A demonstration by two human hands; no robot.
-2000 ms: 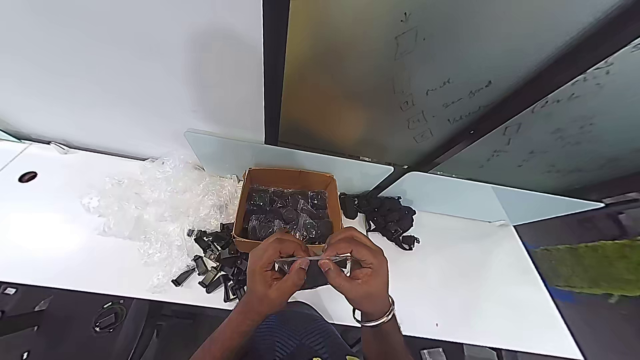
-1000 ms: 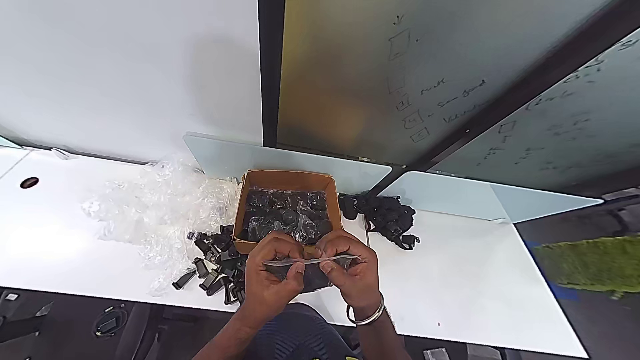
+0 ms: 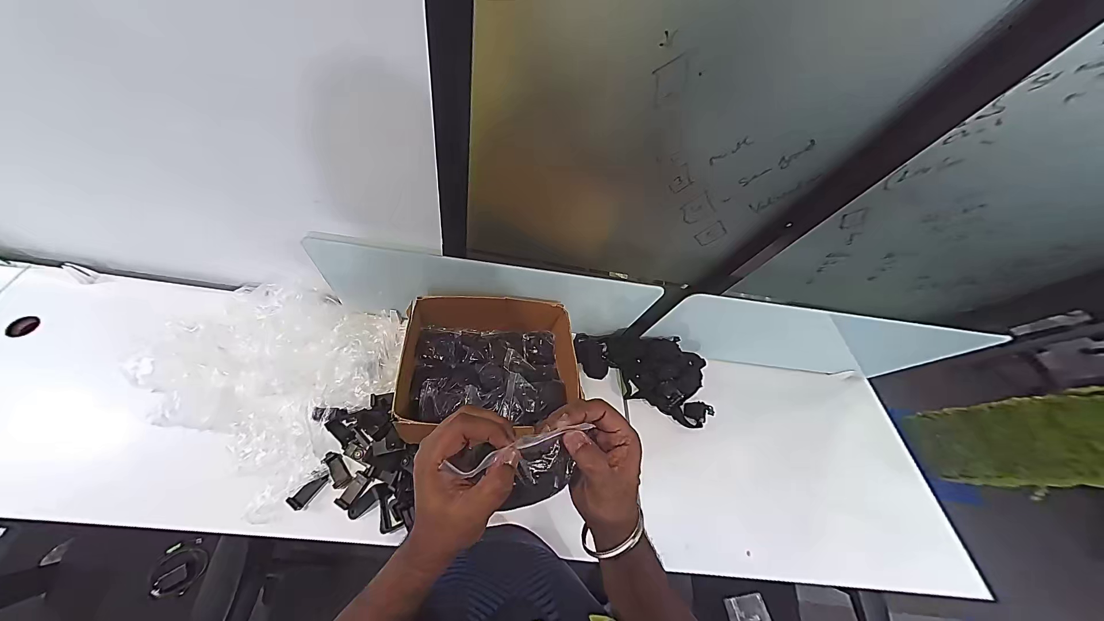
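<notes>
My left hand (image 3: 461, 470) and my right hand (image 3: 601, 457) pinch the top edge of a clear plastic zip bag (image 3: 543, 461) between thumbs and fingers. Something black shows inside or behind the bag, partly hidden by my fingers. Just beyond my hands stands an open cardboard box (image 3: 404, 371) with several black items in clear bags (image 3: 483, 366). Left of my left hand lies a pile of black plastic clip-like parts (image 3: 362, 470). A metal bangle circles my right wrist.
A large heap of empty-looking clear plastic bags (image 3: 276, 362) spreads over the white table (image 3: 776, 483) on the left. Right of the box lies a bundle of black straps (image 3: 664, 371). Low frosted panels (image 3: 483, 276) stand along the table's back edge.
The bag's top edge, fairly straight between my fingers earlier, now looks wavy, and my hands are a little farther apart.
</notes>
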